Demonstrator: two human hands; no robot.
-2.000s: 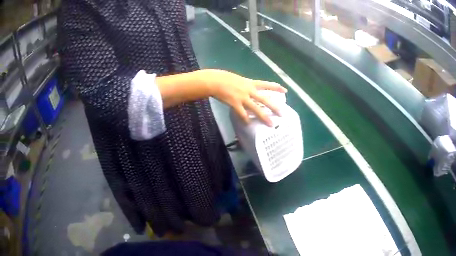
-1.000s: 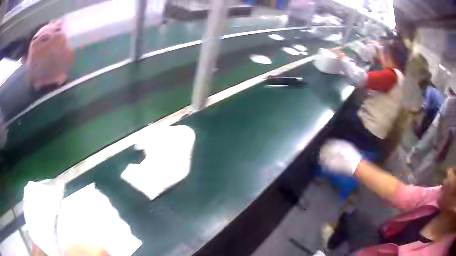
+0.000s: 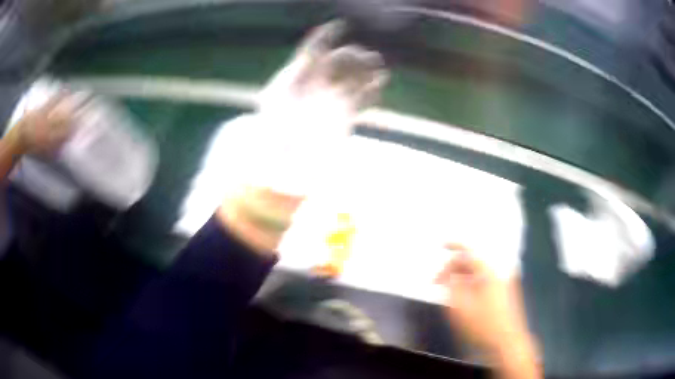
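The view is strongly blurred. My left hand [image 3: 259,207] reaches from a dark sleeve over the mat, its far part lost in white glare. It meets a pale, overexposed object with grey-brown patches [image 3: 344,70] near the belt rail; whether it grips it cannot be told. My right hand [image 3: 474,285] is over the right front part of the white mat [image 3: 437,192], fingers bent; anything in them is too blurred to tell. The yellow-orange electric screwdriver [image 3: 340,240] lies between my hands at the mat's front edge.
At the left, another person's hand [image 3: 48,126] is on a white appliance housing [image 3: 115,159]. A white piece with a notch [image 3: 603,240] lies on the green bench to the right. A pale rail [image 3: 474,144] and green conveyor run behind the mat.
The view has swung from the right-hand neighbour back to the mat. Both my hands and the screwdriver are now in view. The notched white piece now appears at the right.
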